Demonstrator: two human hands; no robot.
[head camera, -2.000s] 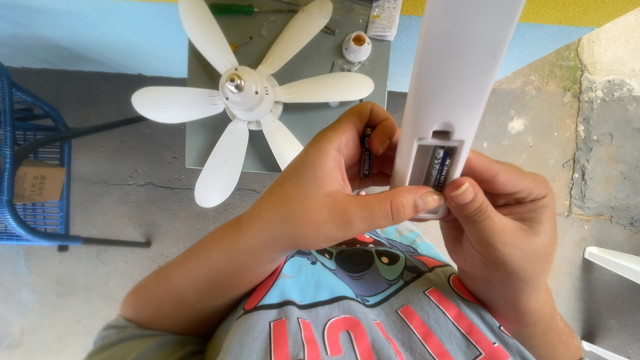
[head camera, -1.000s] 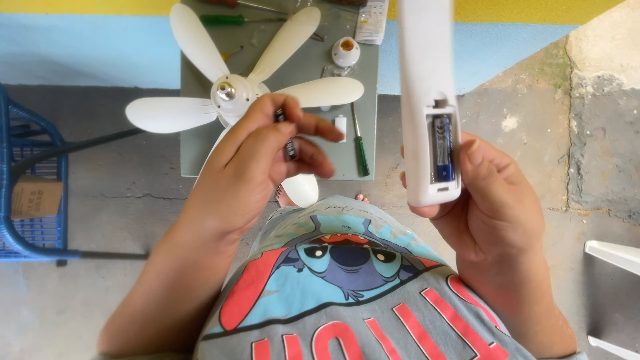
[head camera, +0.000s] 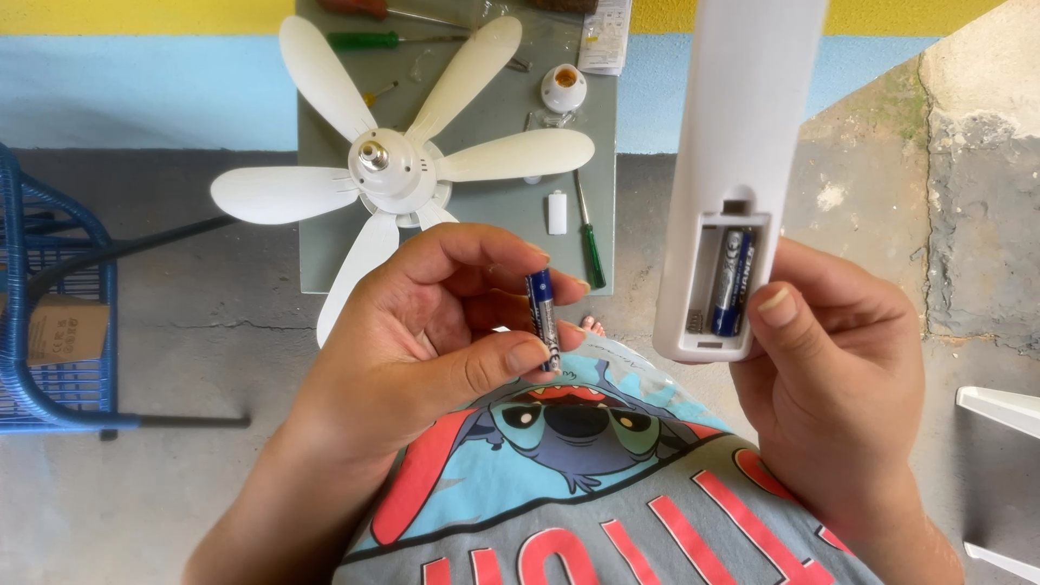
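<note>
My left hand (head camera: 455, 325) holds a blue and silver AAA-type battery (head camera: 543, 320) between thumb and fingers, roughly upright. To its right, my right hand (head camera: 837, 374) grips the lower end of a white plastic remote control (head camera: 743, 122), its back towards me. The battery compartment is uncovered. One battery (head camera: 733, 282) lies in the right side of it; the left side is bare, with a coil spring (head camera: 695, 320) at its bottom. The small white battery cover (head camera: 556, 213) rests on the table beyond my hands.
On the grey-green table (head camera: 487, 106) lie a white six-bladed fan (head camera: 394, 175), a lamp socket (head camera: 563, 88), a green-handled screwdriver (head camera: 591, 244), another green-handled screwdriver (head camera: 366, 40) and a printed sheet (head camera: 605, 36). A blue woven chair (head camera: 57, 325) stands left, holding a cardboard box (head camera: 69, 329). White furniture legs (head camera: 1003, 410) show right.
My left hand has moved away from the remote control and now holds the loose battery between thumb and fingers, more plainly in view. One battery stays in the compartment.
</note>
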